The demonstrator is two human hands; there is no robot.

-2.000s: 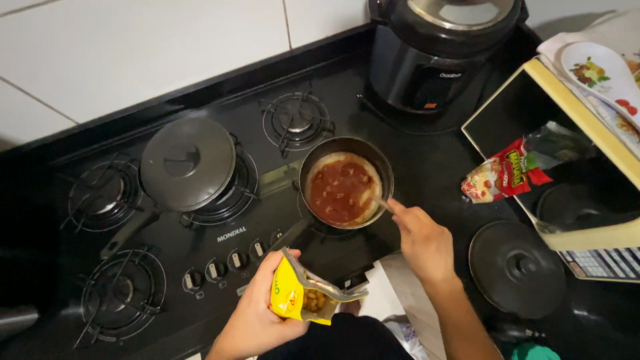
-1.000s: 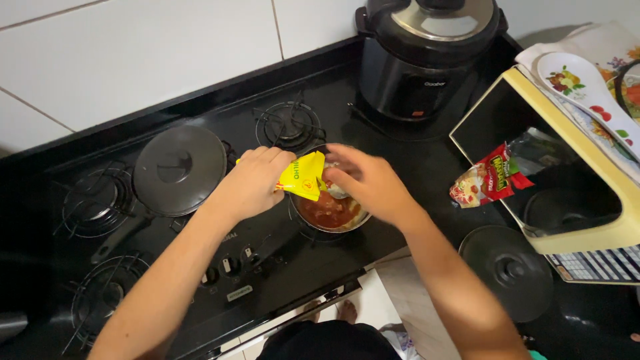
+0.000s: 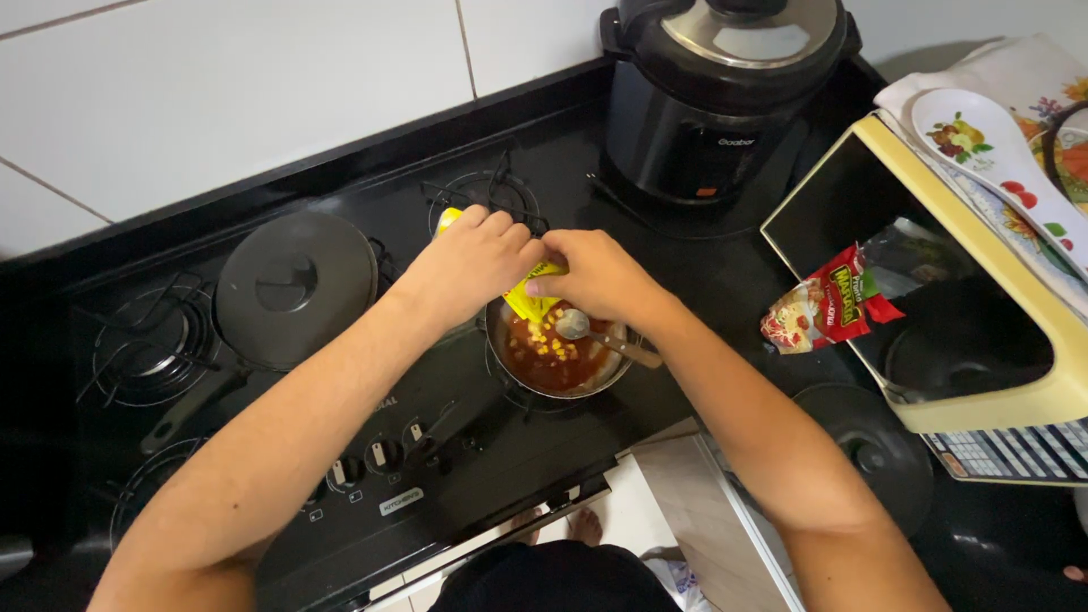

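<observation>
Both of my hands grip a yellow packet of corn (image 3: 533, 293), tipped with its mouth down over a pan (image 3: 568, 395) on the cooktop. My left hand (image 3: 484, 255) is closed on its upper part, and my right hand (image 3: 592, 276) pinches its side. Yellow corn kernels (image 3: 548, 340) lie on the red sauce (image 3: 535, 370) in the pan. A metal spoon with a wooden handle (image 3: 625, 347) rests in the pan, its handle over the right rim below my right hand. My hands and the packet hide the pan's far side.
A lidded dark pan (image 3: 295, 289) stands on the burners at left. An electric pressure cooker (image 3: 718, 110) is behind at right. A red food packet (image 3: 829, 306) lies near the cream microwave oven (image 3: 943, 416). A dark lid (image 3: 867, 455) rests on the right counter.
My right hand has left the spoon, which it held in the pan two seconds ago, and is now on the packet. The packet has moved over the pan and been tipped; kernels now lie on the sauce.
</observation>
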